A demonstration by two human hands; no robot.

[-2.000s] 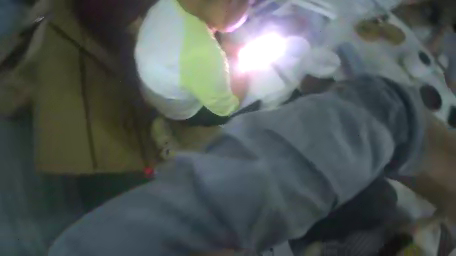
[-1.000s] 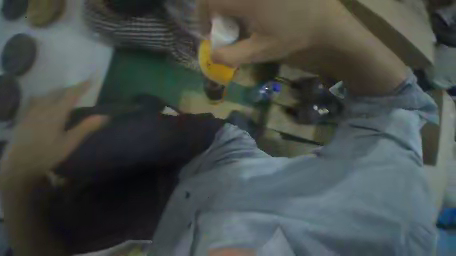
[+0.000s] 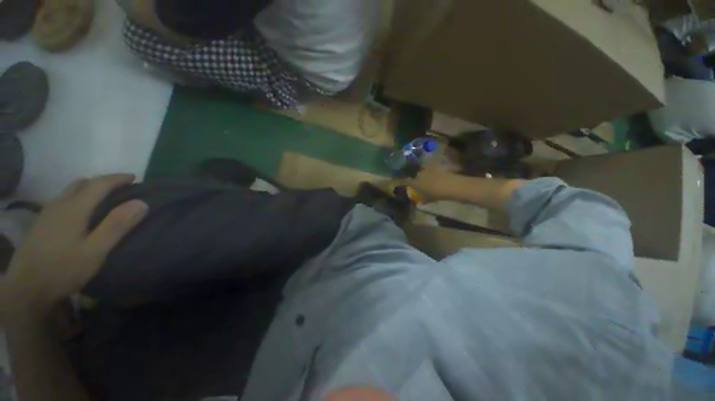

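My right hand is lowered beside my seat, small and blurred. It holds an orange-yellow bottle, partly hidden by the fingers and shadow. I cannot tell whether the bottle touches anything below. My left hand rests on my dark trouser knee with the thumb apart, holding nothing. A clear bottle with a blue cap lies just above my right hand in the picture.
Large cardboard boxes stand upper right, another at right. A dark bundle lies behind my right hand. The green floor shows. Dark discs lie on the white table. A person in a checked garment is at the top.
My right hand has moved down and away from my face with the orange-yellow bottle, and looks smaller. My left hand stays at the knee. The neighbouring person has shifted slightly.
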